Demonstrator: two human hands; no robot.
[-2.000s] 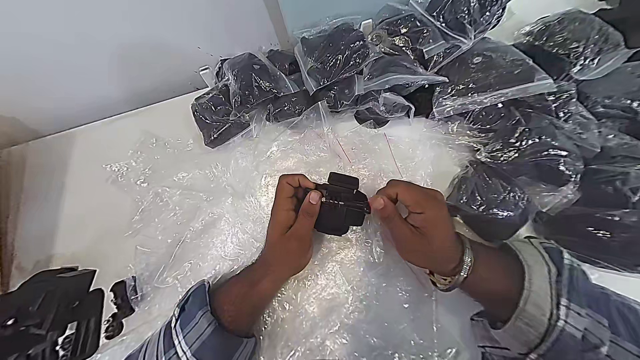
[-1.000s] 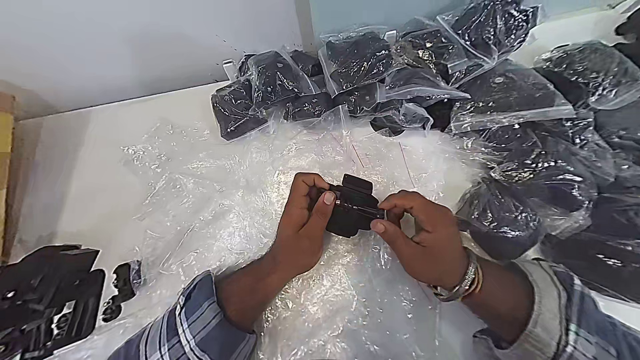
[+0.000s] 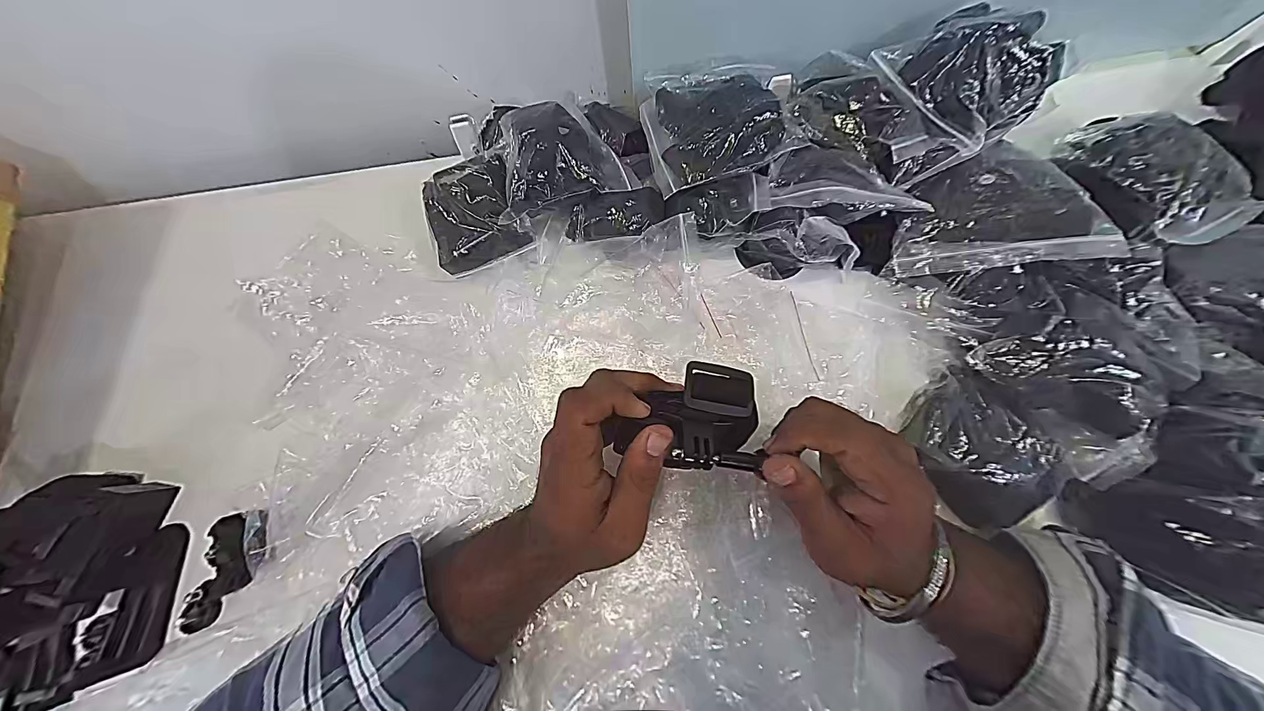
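Observation:
My left hand (image 3: pixel 607 474) grips a small black plastic mount (image 3: pixel 726 425), which has a raised rectangular frame on top and a pronged hinge low at its front. My right hand (image 3: pixel 854 494) pinches the outer end of a thin dark thumbscrew (image 3: pixel 739 461) between thumb and forefinger. The screw lies sideways, its inner end at the hinge prongs. Both hands are above a heap of clear plastic bags (image 3: pixel 632 612). The far side of the mount and my left fingertips behind it are hidden.
Zip bags with black items (image 3: pixel 1017 217) are piled along the back and right. Black plastic parts (image 3: pixel 89 573) lie at the lower left, with smaller dark pieces (image 3: pixel 225 563) beside them. A grey wall (image 3: pixel 296 89) stands behind the white table (image 3: pixel 128 296).
The mount has tilted in my left hand, and its rectangular frame now shows its opening. My right hand remains at the screw.

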